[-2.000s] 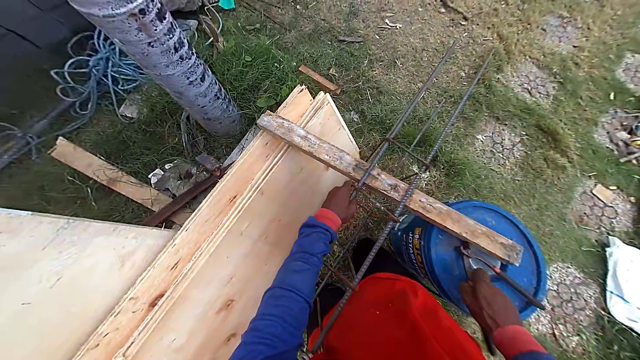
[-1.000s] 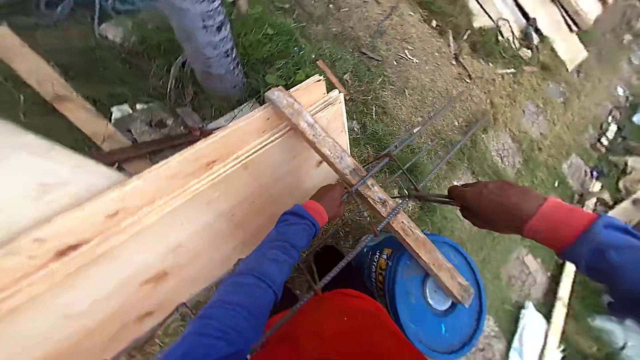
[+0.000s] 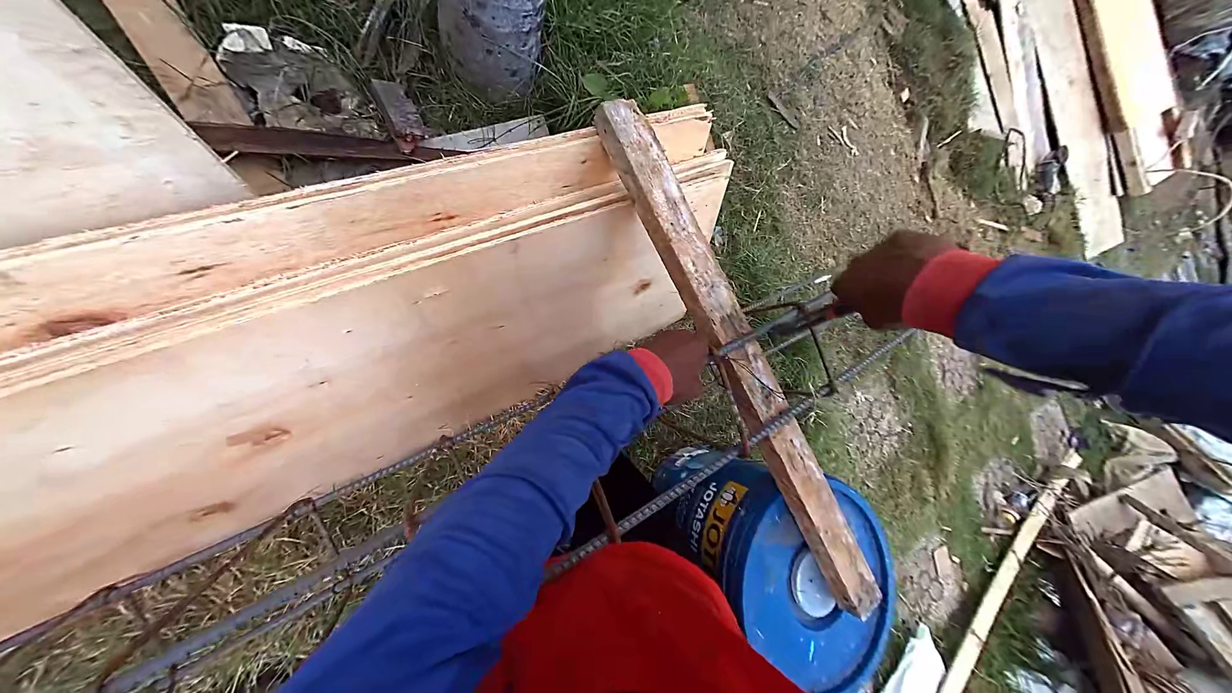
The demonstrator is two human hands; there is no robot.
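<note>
A rebar cage (image 3: pixel 664 498) of ribbed steel bars and bent stirrups lies across a rough wooden batten (image 3: pixel 707 279). The batten's upper end rests on stacked plywood strips (image 3: pixel 462 318), its lower end on the lid of a blue plastic bucket (image 3: pixel 818 645). My left hand (image 3: pixel 681 364) is at the bar just left of the batten; its fingers are partly hidden, so its hold is unclear. Right of the batten, my right hand (image 3: pixel 881 279) is closed around a dark tool, seemingly pliers (image 3: pixel 818 306), at the upper bars. Thin tie wire shows over the batten.
A plywood sheet (image 3: pixel 87 125) lies at the upper left, near a round post (image 3: pixel 491 43). Planks (image 3: pixel 1068 106) are piled at the upper right. Scrap wood (image 3: pixel 1155 558) and a long thin stick (image 3: pixel 1006 577) lie on the grass at the lower right.
My right hand has moved from over the bucket, with pliers, to the upper bars beyond the batten. My left hand stays near the batten. The view has turned.
</note>
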